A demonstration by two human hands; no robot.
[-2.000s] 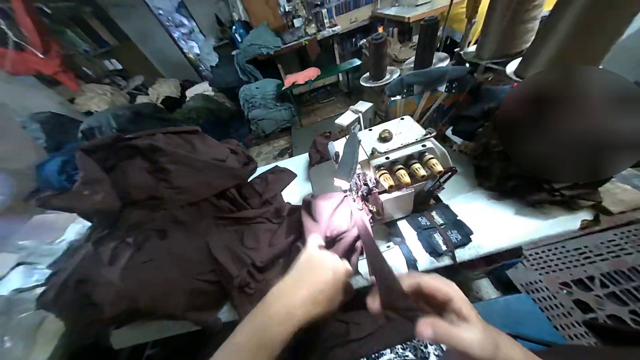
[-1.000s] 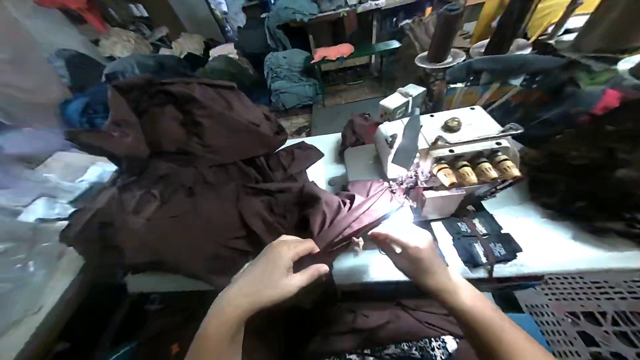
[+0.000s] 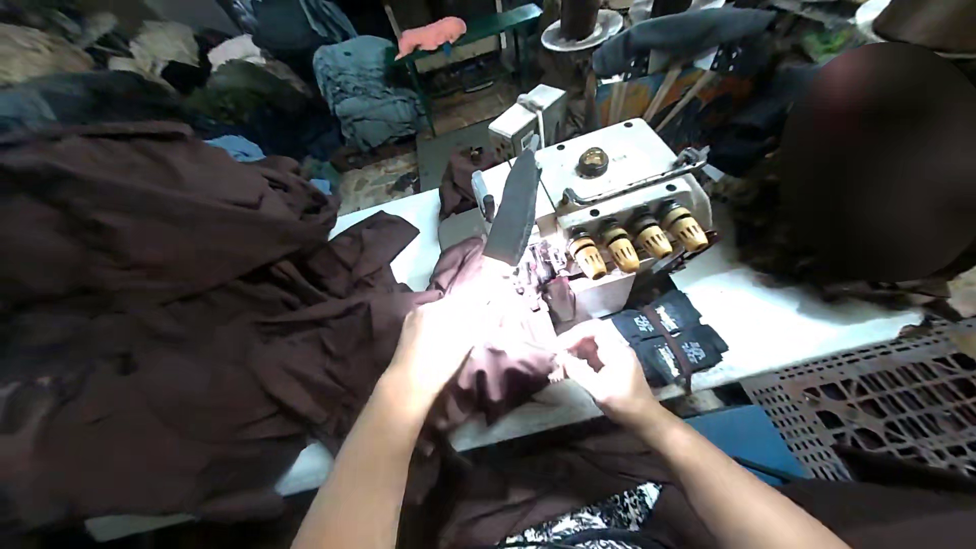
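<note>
Dark maroon fabric (image 3: 496, 374) lies under both hands at the front of a white overlock sewing machine (image 3: 610, 171). My left hand (image 3: 438, 335) rests on the cloth beside the brightly lit needle area; glare hides its fingertips. With thumb and fingers, my right hand (image 3: 606, 366) pinches the cloth's right edge, just below the machine's front. Yellow tension knobs (image 3: 621, 248) line the machine's face, and a dark grey flat piece (image 3: 517, 210) stands tilted by the needle area. More maroon fabric (image 3: 191, 328) is heaped across the left side.
Bundled black labels (image 3: 675, 339) bearing writing lie right of my right hand. A perforated plastic crate (image 3: 869, 396) stands at the lower right. Thread cones on white holders (image 3: 582, 30) rise behind the machine. Folded grey-green fabric (image 3: 366, 91) sits farther back. Someone's head is at the right.
My left hand has moved up onto the cloth near the needle area. The right hand, apart from the cloth's edge one second ago, now pinches it. The view has shifted closer to the machine.
</note>
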